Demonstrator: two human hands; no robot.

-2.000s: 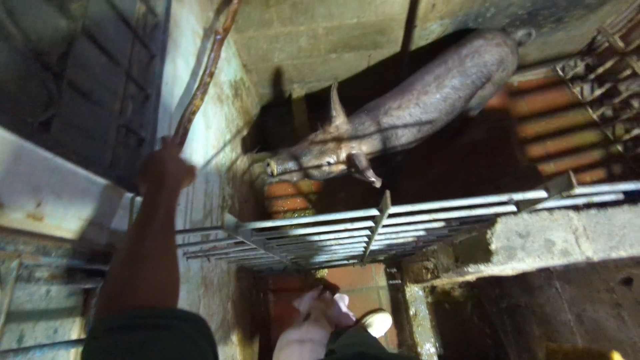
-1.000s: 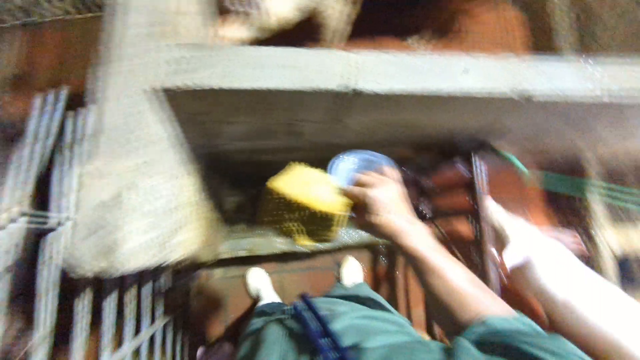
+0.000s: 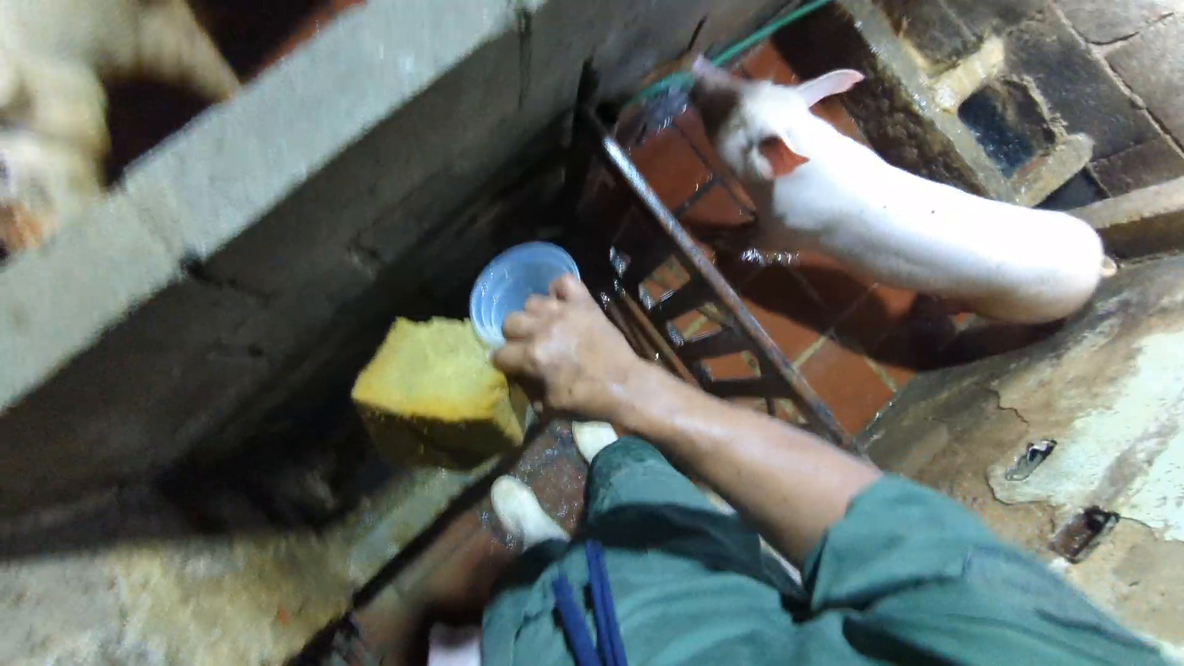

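My right hand [image 3: 564,356] comes in from the lower right in a green sleeve, its fingers closed on the rim of a round, light blue plastic bowl [image 3: 520,282]. Against the bowl and the fingers is a yellow, block-shaped object [image 3: 435,375] with a rough upper face; whether the fingers also grip it cannot be told. My left hand is out of view. A white pig [image 3: 934,222] stands on wet red tiles to the right, beyond a metal barred gate [image 3: 731,296], its head toward the upper middle.
A concrete wall [image 3: 231,153] crosses the upper left, with a blurred pale animal [image 3: 55,139] behind it. A green hose [image 3: 772,30] lies near the pig's head. Boots [image 3: 525,511] stand on wet floor below the yellow object. A stained wall [image 3: 1045,398] borders the right side.
The view has swung strongly. The hand on a stick and the dark pig, seen two seconds ago, are out of view. My right hand was at the bowl one second ago too.
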